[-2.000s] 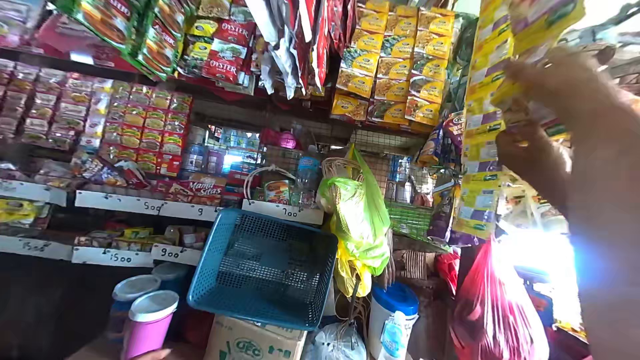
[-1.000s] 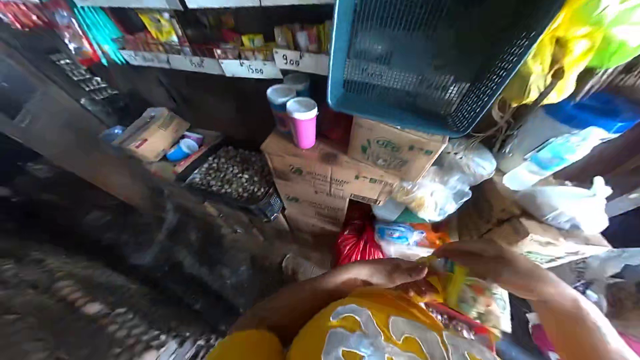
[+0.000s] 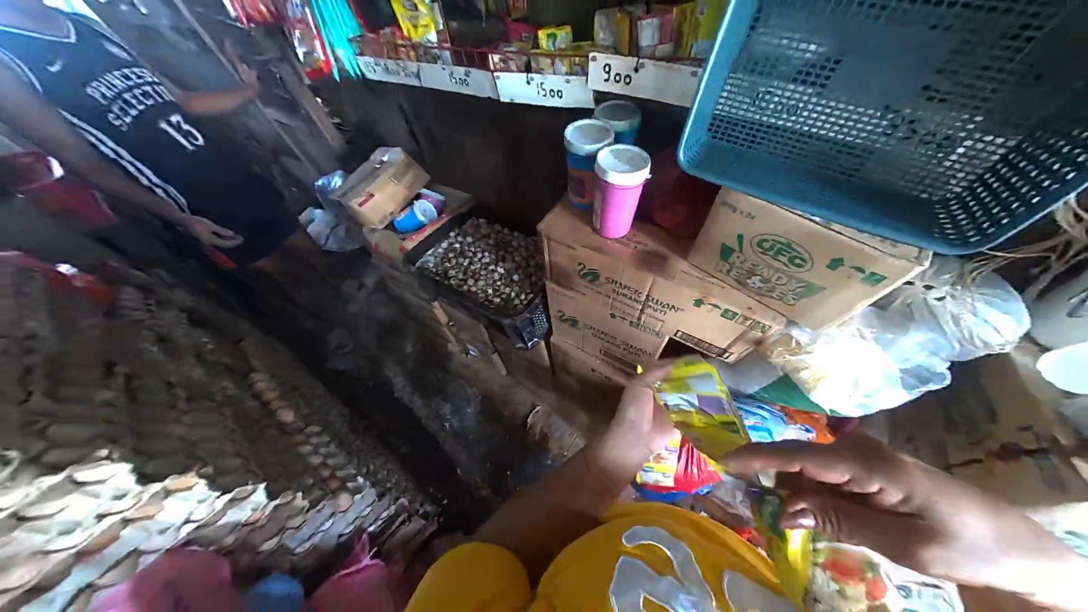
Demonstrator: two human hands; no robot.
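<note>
A yellow plastic sachet point(image 3: 699, 399) with a white and purple print is held at its left edge by my left hand point(image 3: 636, 425). Its lower end reaches the fingertips of my right hand point(image 3: 858, 493). Between the thumb and fingers of my right hand runs more of the yellow packaging point(image 3: 786, 544), which hangs down in front of my yellow shirt. Whether both pieces are one strip, I cannot tell. Below my left hand lies a red and white packet point(image 3: 678, 466).
Stacked cardboard boxes point(image 3: 620, 297) carry lidded tumblers point(image 3: 622, 191). A blue plastic basket point(image 3: 850, 200) hangs at upper right. A black crate point(image 3: 484, 263) holds small round items. Clear plastic bags point(image 3: 867, 357) lie right of the boxes. A person in a dark jersey point(image 3: 144, 110) stands at left.
My raised hand at the hanging sachet strips has come down in front of my shirt, where both hands hold yellow packaging. The person at left has come into view. The view has tilted down.
</note>
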